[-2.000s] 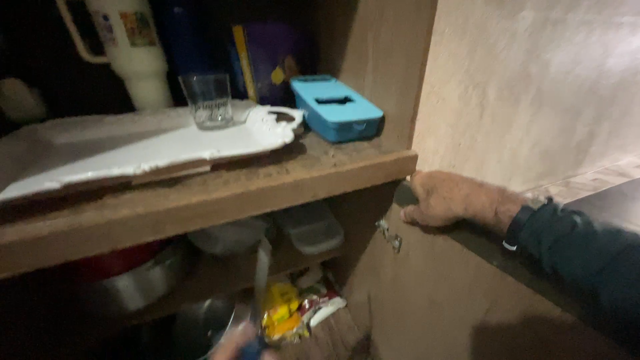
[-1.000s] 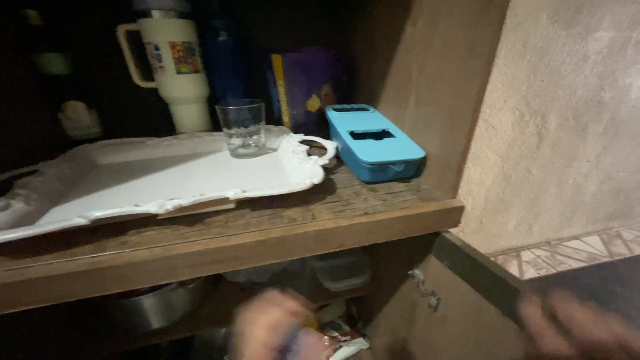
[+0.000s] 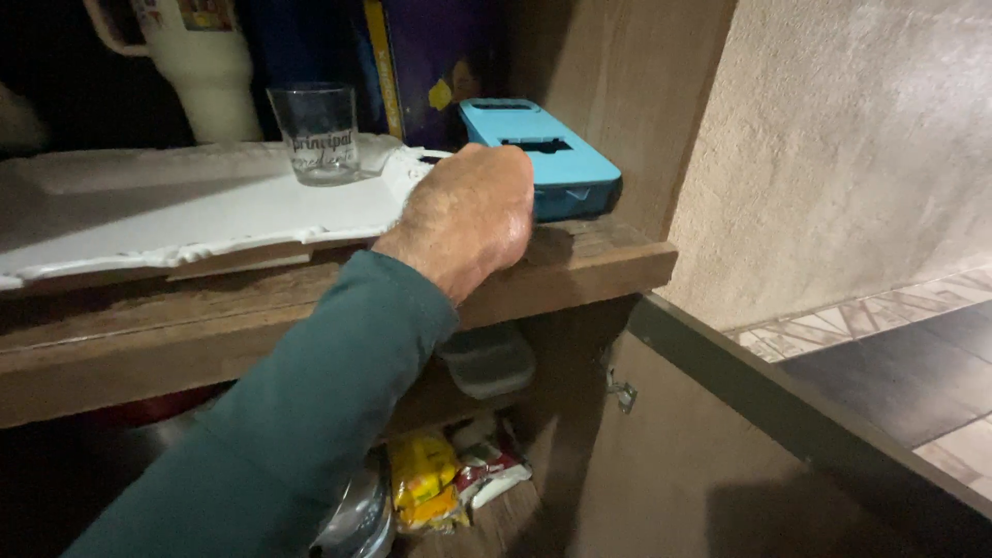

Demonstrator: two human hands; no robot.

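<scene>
My left hand point(image 3: 473, 213), in a dark green sleeve, reaches over the wooden shelf point(image 3: 589, 267), at the right end of the white tray point(image 3: 194, 217) and beside the blue plastic box point(image 3: 562, 159). The back of the hand faces me and hides the fingers, so I cannot tell whether it holds anything. The box has an opening in its lid. A clear drinking glass point(image 3: 318, 143) with writing on it stands on the tray, left of the hand. My right hand is out of view.
Behind the tray stand a cream handled tumbler point(image 3: 205, 70) and a purple box point(image 3: 442, 70). Below are a plastic container point(image 3: 488, 360), yellow packets point(image 3: 422, 473) and metal cookware point(image 3: 360, 515). A cabinet door point(image 3: 697, 449) with a hinge point(image 3: 622, 391) stands open at the right.
My left hand has risen from below the shelf to beside the blue box. My right hand, earlier at the cabinet door, has left the view.
</scene>
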